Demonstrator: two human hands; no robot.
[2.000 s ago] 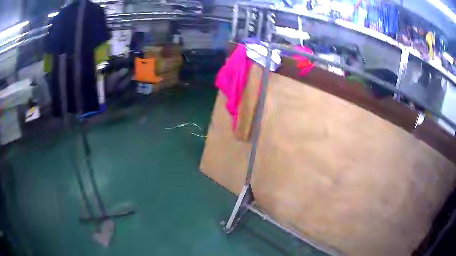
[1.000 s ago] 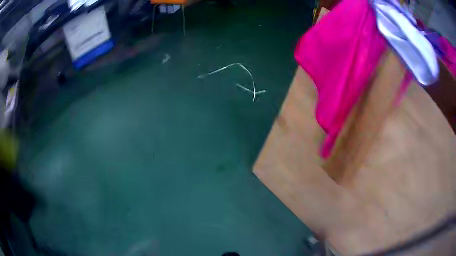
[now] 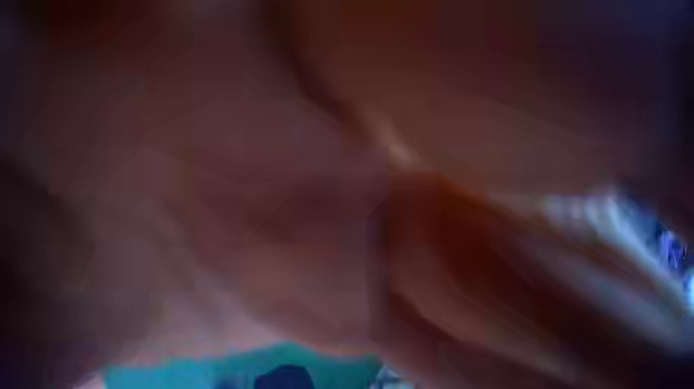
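Blurred skin of a hand or hands (image 3: 304,228), very close to the lens, covers nearly the whole head view. Finger-like shapes run from the upper middle down to the lower right. I cannot tell whether this is my left hand, my right hand or both, nor whether anything is held. No cloth or tool can be made out.
A strip of green floor (image 3: 183,374) shows at the bottom edge, with a small dark rounded shape (image 3: 284,377) against it. Blurred white and blue shapes (image 3: 647,235) show at the right edge.
Skin now covers the lens. The wooden board, the magenta cloth and most of the green floor seen before are hidden.
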